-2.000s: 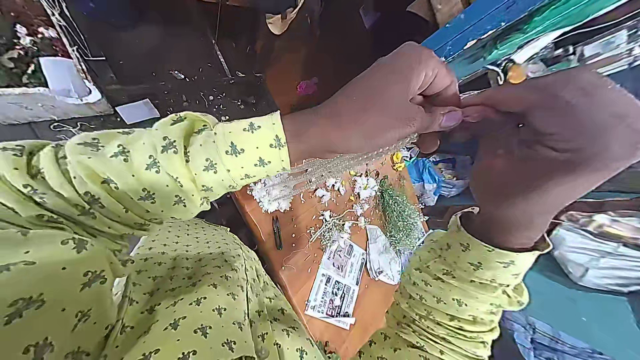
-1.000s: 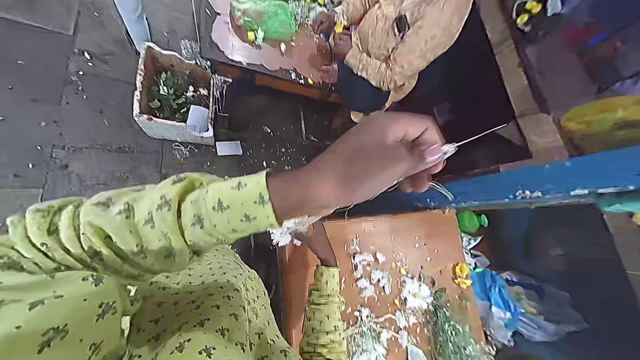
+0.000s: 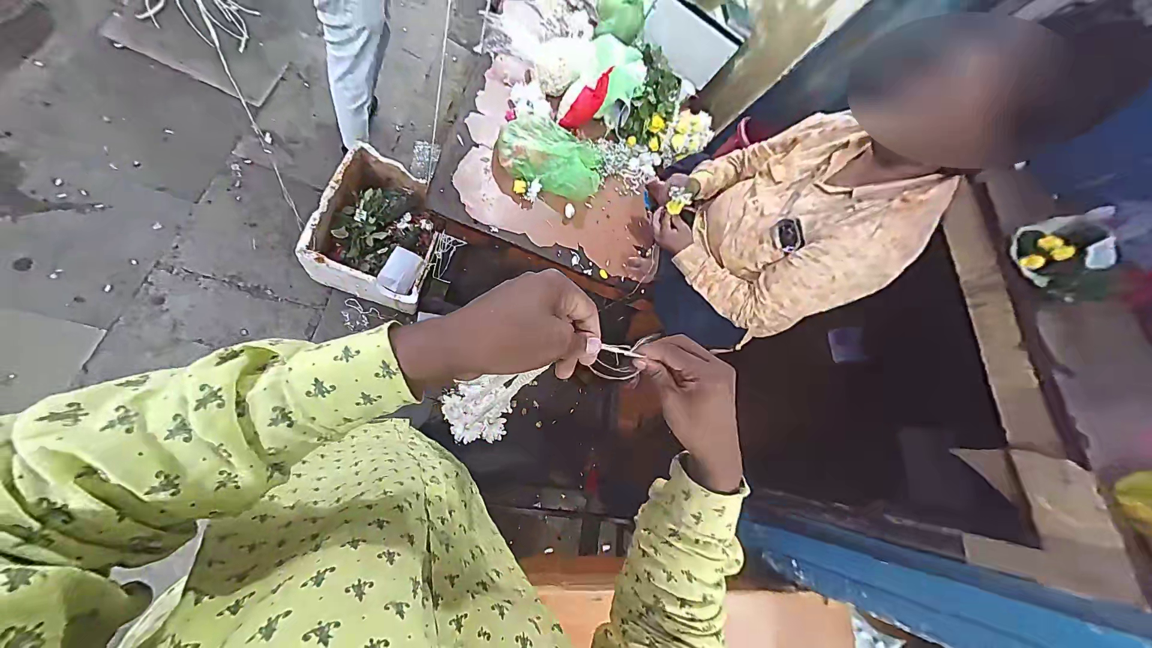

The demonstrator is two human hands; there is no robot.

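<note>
My left hand (image 3: 517,328), in a yellow-green patterned sleeve, pinches pale thread (image 3: 621,350) between thumb and fingertips near the middle of the view. To its right, my right hand (image 3: 686,382) grips the same thread, and a small loop of it hangs between the two hands. A bunch of white flowers (image 3: 481,409) on pale strands hangs just below my left hand. Where the strands run behind the fingers is hidden.
A person in a patterned peach shirt (image 3: 792,243) sits across, holding small flowers above a table (image 3: 594,229) with a green plastic bag (image 3: 551,160). A foam box of leafy plants (image 3: 310,247) stands on the paving at left. A blue ledge (image 3: 900,576) crosses the lower right.
My right hand has come up from the orange tabletop to the thread beside my left hand. The view has swung toward the other person and the paving.
</note>
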